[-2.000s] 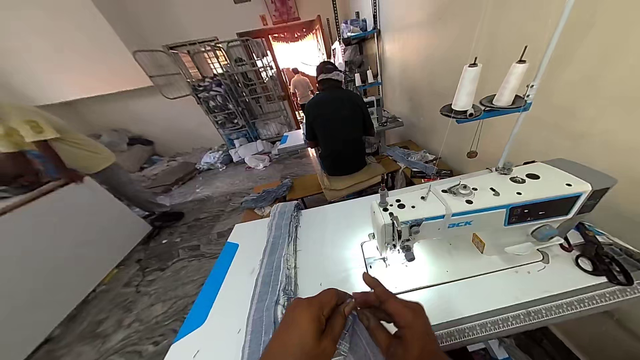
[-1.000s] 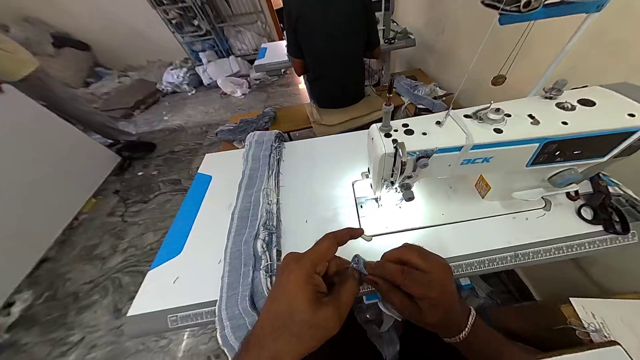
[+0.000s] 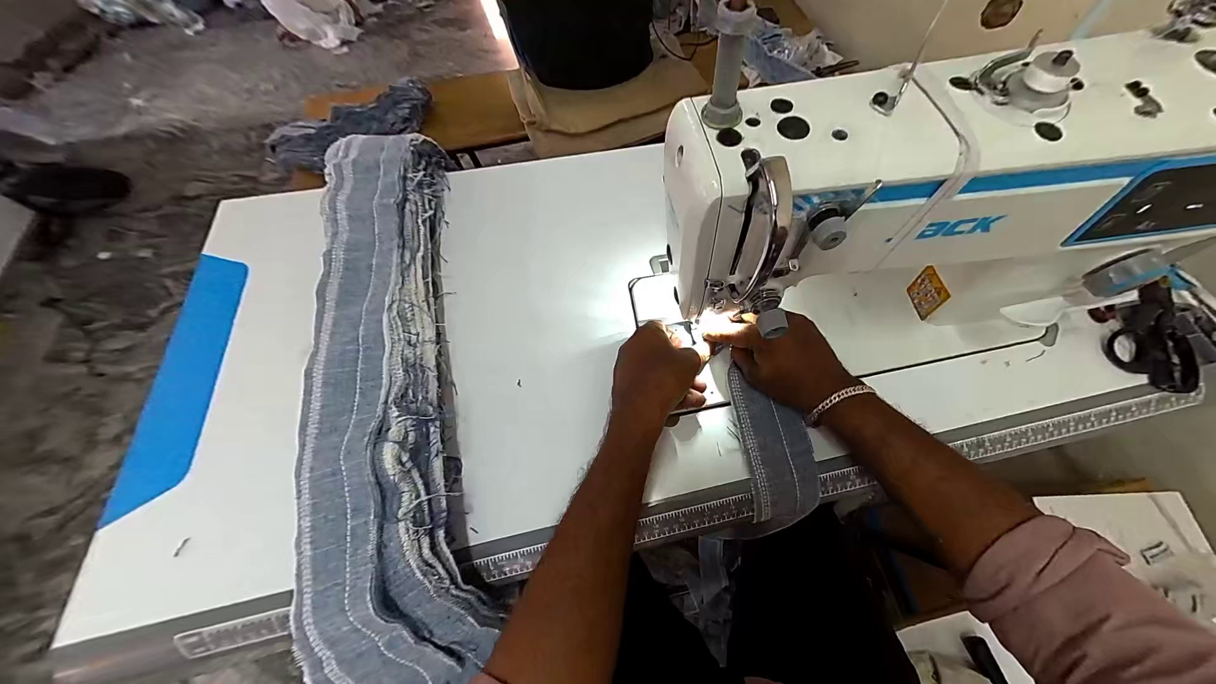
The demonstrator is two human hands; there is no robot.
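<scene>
Both hands are at the needle area of a white industrial sewing machine [image 3: 826, 171], under its lit head. My left hand [image 3: 657, 372] pinches the end of a blue-grey fabric strip just left of the presser foot. My right hand [image 3: 787, 359] holds the same fabric strip [image 3: 777, 446] from the right, its fingertips close to the needle. The strip runs down from the hands over the table's front edge. Needle and presser foot are mostly hidden by fingers and glare. A stack of stitched blue-grey fabric strips [image 3: 351, 313] with frayed edges lies left of my left hand.
The white sewing table [image 3: 541, 399] has a measuring scale [image 3: 698, 518] along its front edge. Black-handled scissors [image 3: 1154, 347] are at the right, below the machine arm. Behind the table are a seated person [image 3: 575, 38] and a bundle of fabric [image 3: 366, 119] on a wooden bench.
Both hands have moved from the table's front edge up to the needle area, with the fabric strip now between them and the front edge. The view has tilted down and come closer.
</scene>
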